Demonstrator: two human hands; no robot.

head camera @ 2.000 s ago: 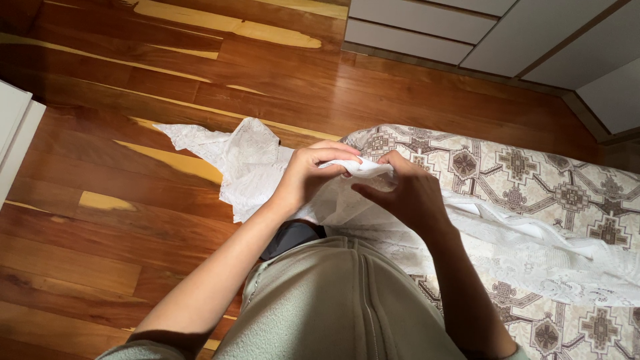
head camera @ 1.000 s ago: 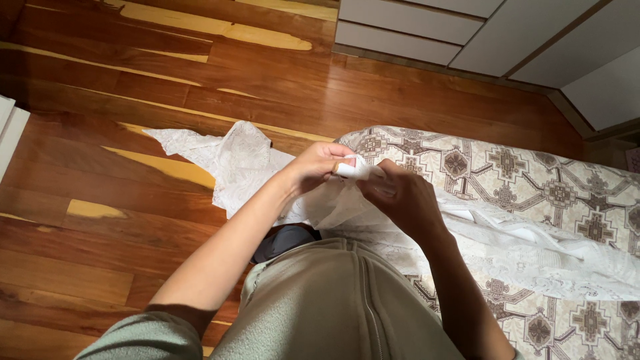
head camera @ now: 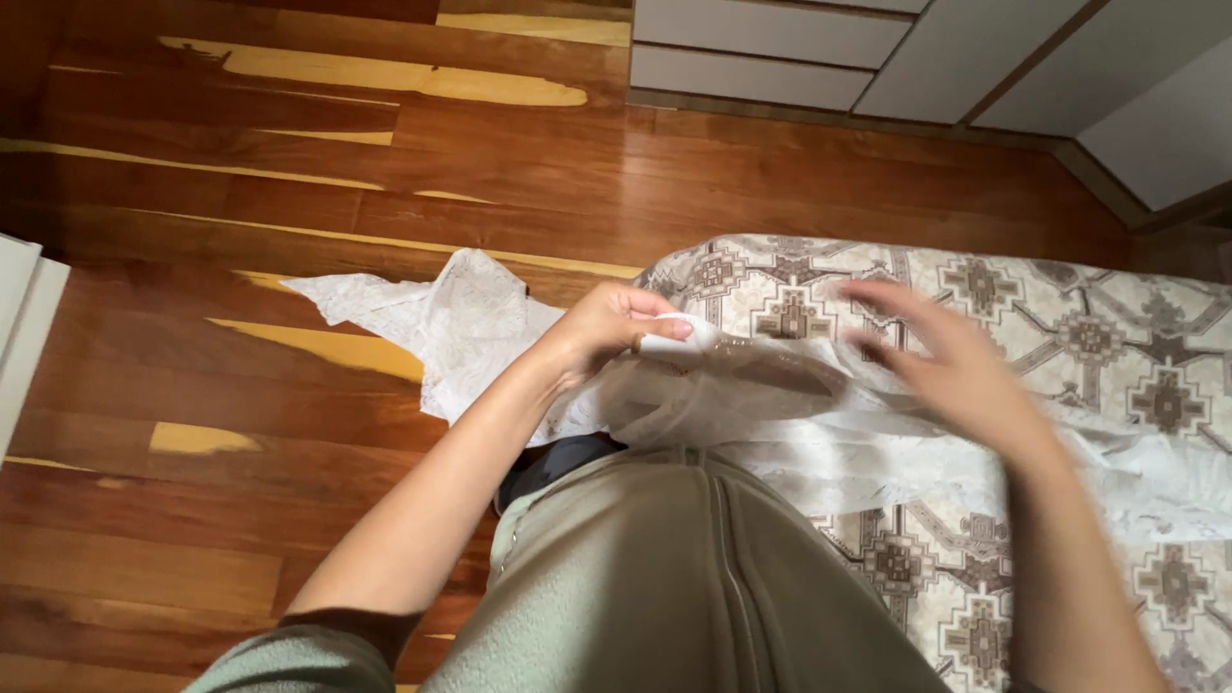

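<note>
A sheer white lace fabric point(head camera: 476, 318) spreads across the patterned bed cover, with its left part hanging over the wood floor. My left hand point(head camera: 616, 332) pinches a folded white edge of this fabric between thumb and fingers, in front of my body. Right of it, my right hand point(head camera: 924, 356) is blurred by motion, fingers apart, above the cloth and the bed, with nothing visible in it. Between the hands the see-through cloth lies loosely, with a row of small marks or holes along its upper edge.
The bed or padded surface with a brown geometric cover point(head camera: 1078, 332) extends to the right. Drawers and cabinet fronts point(head camera: 751, 72) line the top right. A white furniture edge point(head camera: 29, 337) shows at the far left, above the wood floor point(head camera: 481, 183).
My right hand has let go of the white bunched fabric and moved away to the right, its fingers spreading. My left hand still pinches the fabric.
</note>
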